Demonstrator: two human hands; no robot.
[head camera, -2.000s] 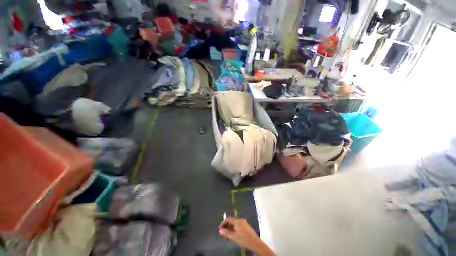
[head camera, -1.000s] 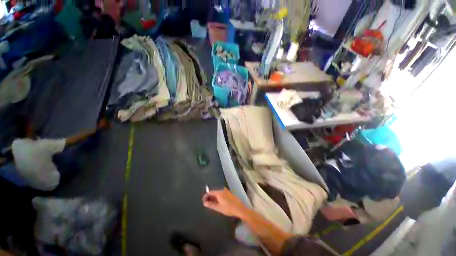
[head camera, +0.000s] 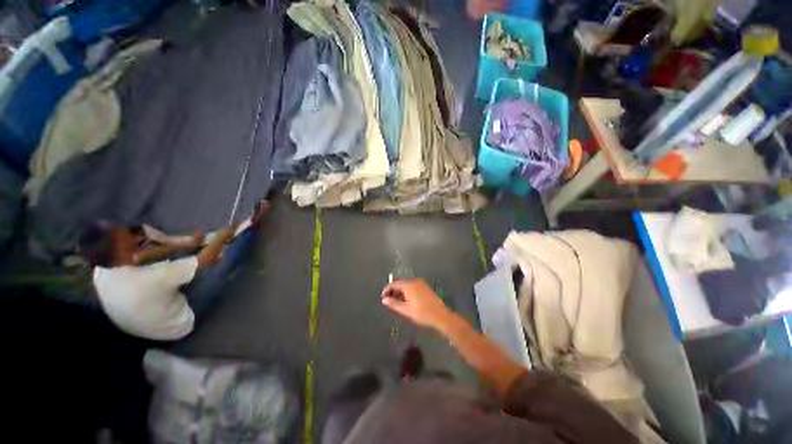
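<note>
My right hand (head camera: 419, 303) is near the middle of the view, its arm reaching in from the lower right. The thumb and fingers are pinched on a small white object (head camera: 391, 279), too small to identify. My left hand is out of the picture. A pale-sided cart (head camera: 504, 316) full of cream cloth (head camera: 577, 295) stands to the right of my right hand, not touched by it. A long heap of beige, blue and grey garment pieces (head camera: 382, 113) lies on the floor ahead.
A person in a white top (head camera: 152, 295) is low on the floor at left, arms toward dark cloth (head camera: 191, 121). A wrapped bundle (head camera: 221, 399) lies lower left. Turquoise baskets (head camera: 558, 130) hold purple and cream cloth. A blue-edged table (head camera: 656, 269) is at right. Yellow lines (head camera: 315, 277) mark the floor.
The view has moved forward and tilted down. The garment heap and baskets appear nearer, and the cart is now at lower right. My right hand keeps its pinch on the white object.
</note>
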